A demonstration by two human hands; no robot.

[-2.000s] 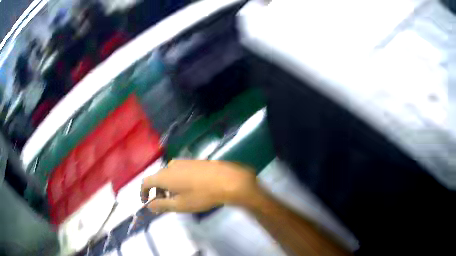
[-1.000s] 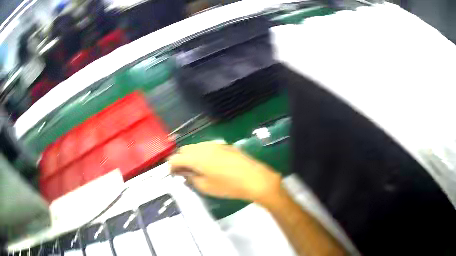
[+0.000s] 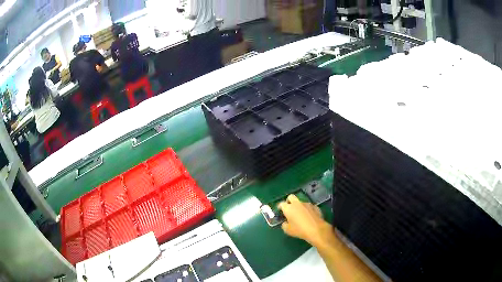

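Observation:
My right hand (image 3: 303, 218) reaches in from the lower right, over the green surface. Its curled fingers are at a thin, silver-edged phone-sized frame (image 3: 317, 191), which shows on both sides of the hand. The fingers cover its middle, so I cannot tell whether they grip it or only touch it. More phone frames (image 3: 217, 263) with dark, camera-holed ends and white centres lie in a row on the white platform (image 3: 240, 254) at the bottom. My left hand is not in view.
A red ten-compartment tray (image 3: 132, 198) lies behind the platform. Stacked black blister trays (image 3: 264, 118) stand beyond my hand. A tall black stack (image 3: 396, 204) topped with a white tray (image 3: 424, 104) rises close on the right. More thin frames (image 3: 149, 135) lie near the far edge. People sit at benches behind.
My right hand has moved right, away from the platform's edge, to the frame on the green surface. The view has shifted and is sharper.

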